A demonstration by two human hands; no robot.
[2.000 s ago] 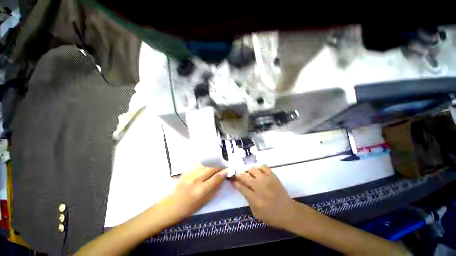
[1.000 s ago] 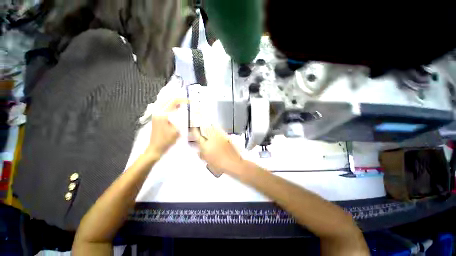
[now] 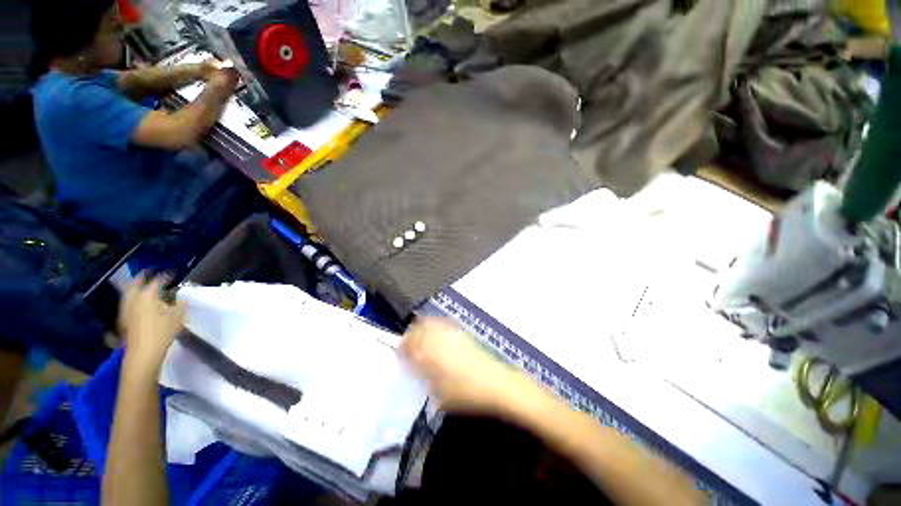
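A white pocketing piece (image 3: 326, 371) with a dark strip (image 3: 240, 372) lies on top of a stack of cut white pieces (image 3: 282, 457), low at the left by the lap. My left hand (image 3: 151, 314) is at the piece's upper left corner, its fingers on or just over the edge. My right hand (image 3: 445, 361) is at the piece's right edge, blurred. Whether either hand grips the cloth cannot be told. The brown-grey garment panel (image 3: 459, 163) with a row of pale buttons (image 3: 409, 235) lies on the table's left part.
The white machine head (image 3: 825, 282) stands at right, with yellow-handled scissors (image 3: 830, 397) below it. Piled brown fabric (image 3: 632, 74) lies behind the panel. A measuring tape (image 3: 553, 380) runs along the table edge. A blue basket (image 3: 94, 425) is low left. A person (image 3: 99, 128) works at upper left.
The view has swung left, away from the needle area. Both hands have moved from the machine table to the stack of white pieces by the lap.
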